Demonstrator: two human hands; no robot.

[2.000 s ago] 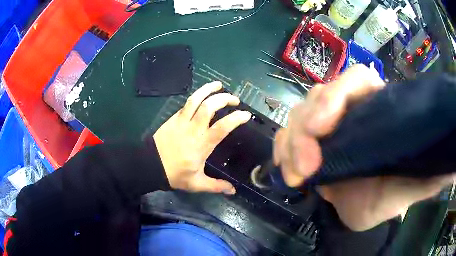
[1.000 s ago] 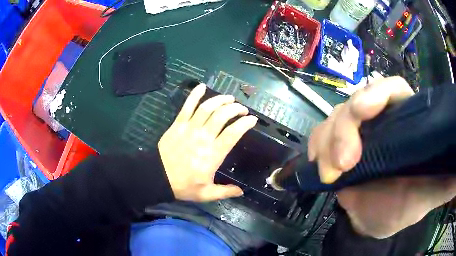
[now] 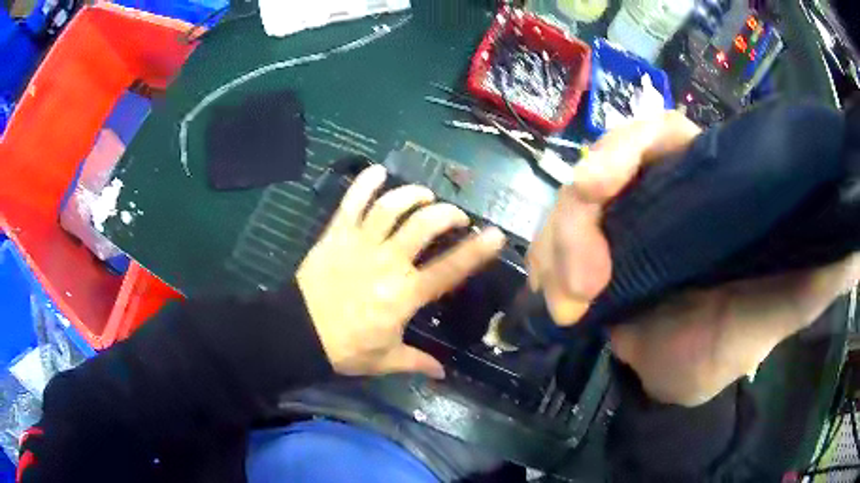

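Observation:
A black power strip housing (image 3: 462,311) lies on the dark-green mat in front of me, running diagonally. My left hand (image 3: 377,274) is spread over its upper left part, fingers on the far edge and thumb on the near side, gripping it. My right hand (image 3: 603,255) is closed around the thick black electric screwdriver (image 3: 698,217). The screwdriver's pale tip (image 3: 497,332) is at the housing's top face, right of my left hand. The picture is blurred there, so contact and any screw cannot be told.
A black plate (image 3: 256,140) lies at the upper left of the mat. A red screw tray (image 3: 530,71), a blue parts tray (image 3: 626,87), thin tools (image 3: 500,128) and bottles stand beyond. A red-orange tote (image 3: 57,141) is at left. A white block (image 3: 330,13) lies at the top edge.
The view has shifted. The screwdriver tip has moved slightly along the housing and back. My left hand stays on the housing, its index finger now stretched further right.

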